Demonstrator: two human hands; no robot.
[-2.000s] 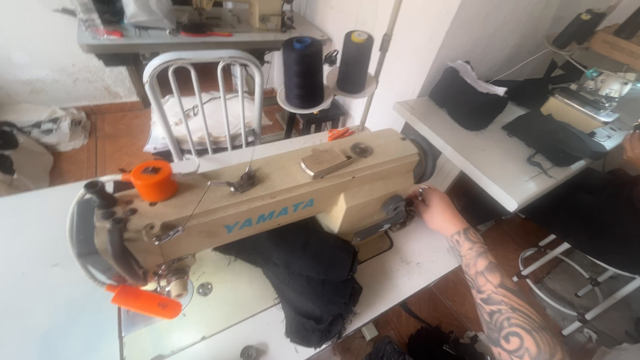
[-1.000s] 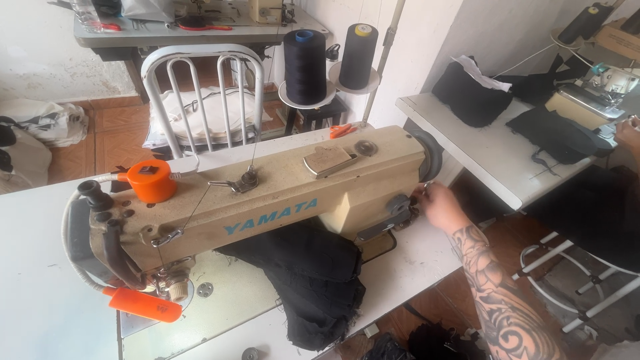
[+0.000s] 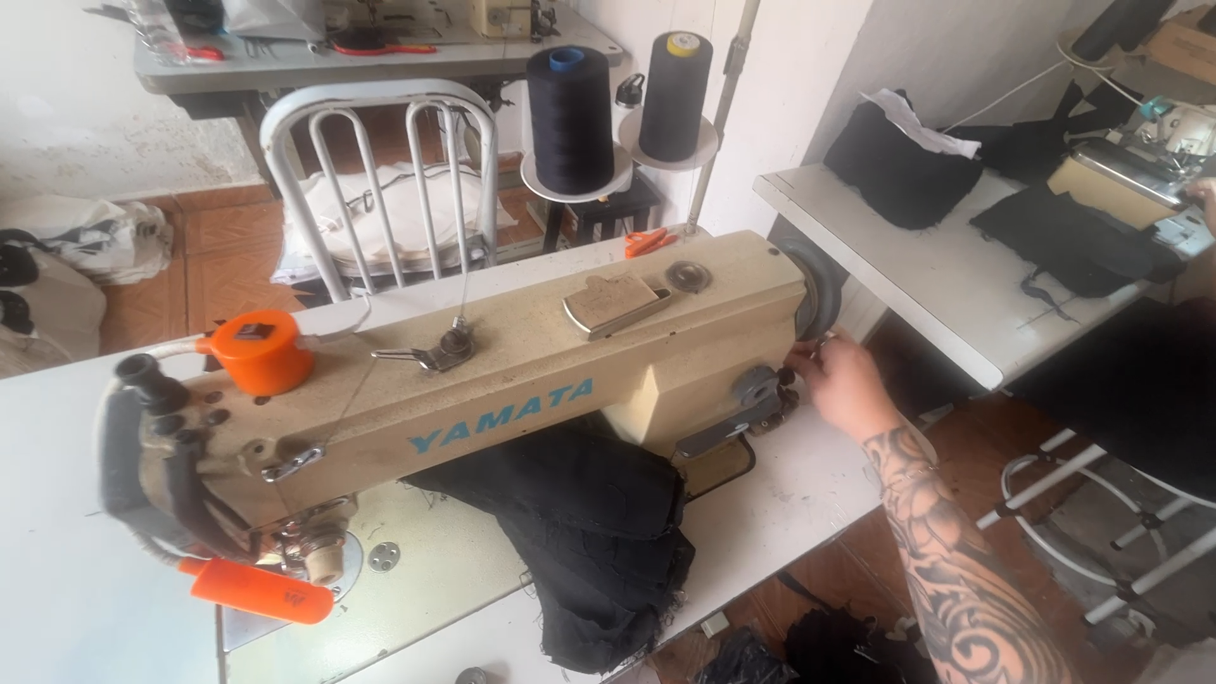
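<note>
My right hand (image 3: 841, 378) is at the right end of a beige Yamata sewing machine (image 3: 503, 380), its fingers bent at the bobbin winder (image 3: 781, 385), just below the handwheel (image 3: 815, 290). Whether the fingers pinch something small is unclear. My left hand is out of view. Black fabric (image 3: 598, 541) lies bunched under the machine arm and over the table. An orange magnetic-looking lamp base (image 3: 263, 351) sits on the machine head, and its orange lamp head (image 3: 261, 591) hangs near the needle area. The stitch lever (image 3: 730, 427) is left of my hand.
Two dark thread cones (image 3: 570, 119) stand behind the machine. Orange-handled snips (image 3: 649, 242) lie at the table's back edge. A white metal chair (image 3: 380, 190) is beyond. At right, another table (image 3: 902, 275) holds black fabric pieces and a machine, with a person's hand (image 3: 1205, 204) at its edge.
</note>
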